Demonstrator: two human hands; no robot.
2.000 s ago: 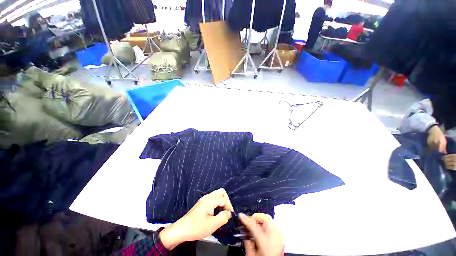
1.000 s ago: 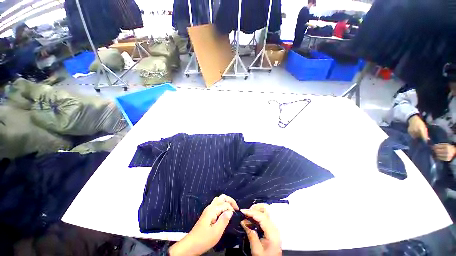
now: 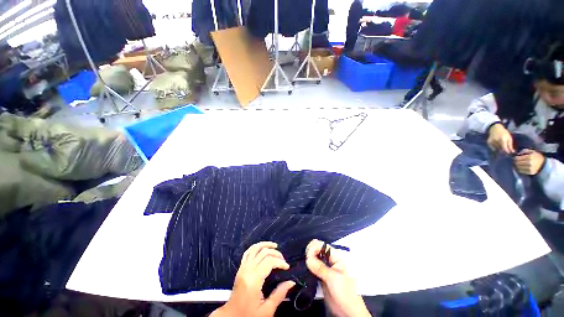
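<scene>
Dark pinstriped trousers (image 3: 229,223) lie bunched on the white table (image 3: 111,260), with a flap pointing right. My left hand (image 3: 260,278) holds a bunched dark part of the cloth at the table's near edge. My right hand (image 3: 331,275) is just to its right, with small dark pointed snips (image 3: 325,252) showing at the fingertips, tips up. Its fingers also touch the dark cloth. A thin thread-like loop shows below the bunched cloth, between the hands. How far the snips are open cannot be seen.
A wire-type hanger (image 3: 346,131) lies on the far tabletop. A blue bin (image 3: 158,130) stands at the far left edge. At right another person's hands (image 3: 516,151) hold dark denim-like cloth (image 3: 468,179). Checked cloth (image 3: 504,297) lies below the near right edge.
The view has shifted rightward. My hands have moved slightly apart, and the snips now show upright at my right fingertips. The other person has come further into view.
</scene>
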